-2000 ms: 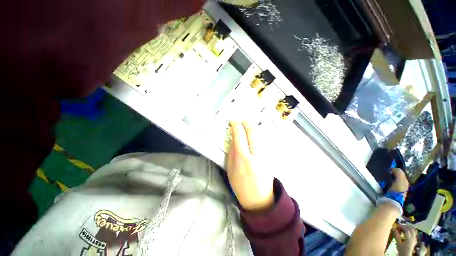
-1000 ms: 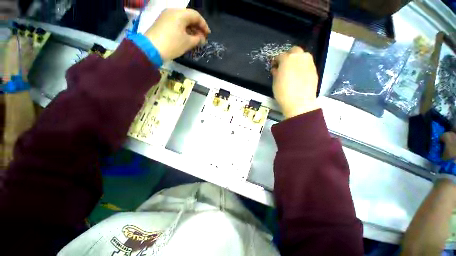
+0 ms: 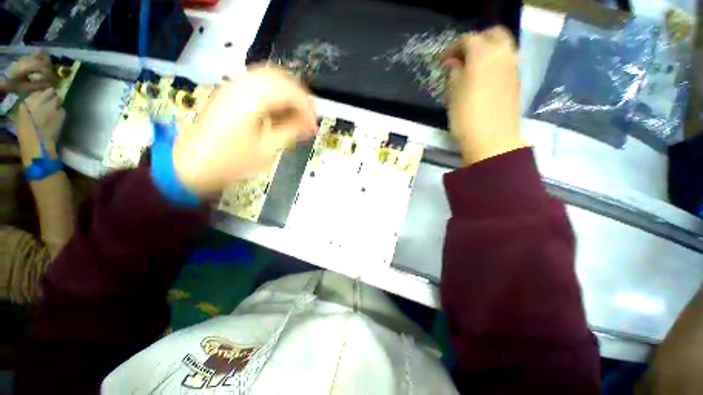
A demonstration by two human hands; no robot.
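My left hand (image 3: 239, 127), blurred, with a blue wrist strap (image 3: 166, 158), is above the boards near the tray's front left; its fingertips are pinched together, but whether they hold a part cannot be told. My right hand (image 3: 486, 92) is at the right component pile (image 3: 422, 58) in the black tray (image 3: 362, 73), fingers curled down; what they hold is hidden. Another silvery pile (image 3: 314, 58) lies left in the tray. A circuit board panel (image 3: 351, 204) lies in front of me with coils and black connectors (image 3: 397, 141) at its far edge. My left hand partly covers a second board (image 3: 247, 193).
Metal conveyor rails (image 3: 617, 208) run across the view. Shiny plastic bags (image 3: 593, 77) lie right of the tray. A neighbour's hands (image 3: 38, 116) are at the far left over another board. A blurred arm shows at the lower right edge.
My left hand has moved from above the tray down towards me, over the boards. My right hand stays at the right pile. Earlier, one hand was low over the board panel.
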